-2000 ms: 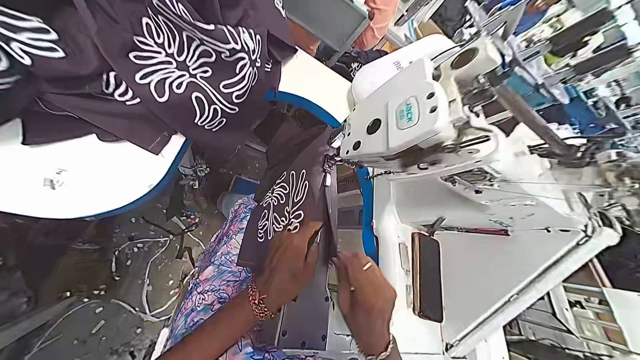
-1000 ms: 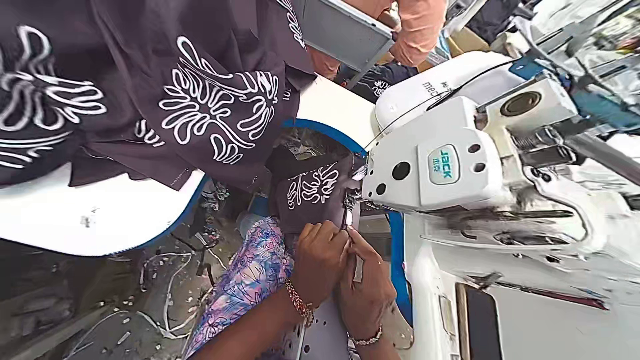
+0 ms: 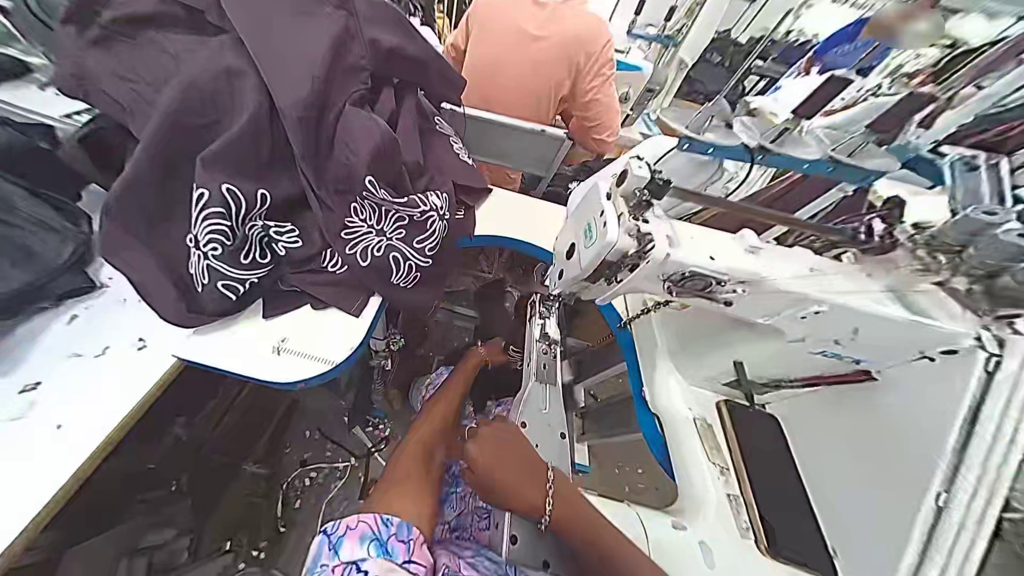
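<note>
A white sewing machine (image 3: 596, 232) has a narrow metal arm (image 3: 546, 400) below its needle area. Left of that arm, low down, my left hand (image 3: 496, 353) is on a dark cloth piece (image 3: 490, 386) with white embroidery; part of the cloth is hidden. My right hand (image 3: 502, 462) is curled beside the near part of the metal arm, above my patterned clothing; whether cloth is in its fingers cannot be told. A large pile of dark cloth (image 3: 272, 104) with white looped embroidery lies on the white table at the left.
The white table (image 3: 312, 344) has a blue curved edge around an opening. A phone (image 3: 776, 488) and a red-handled tool (image 3: 824, 382) lie at the right. Beyond the machine, a person in an orange top (image 3: 536, 64) sits on a chair (image 3: 512, 132). Scraps litter the floor.
The embroidered piece that was at the needle area is now lower, left of the metal arm. My hands have come apart, the left one farther forward. The view has shifted.
</note>
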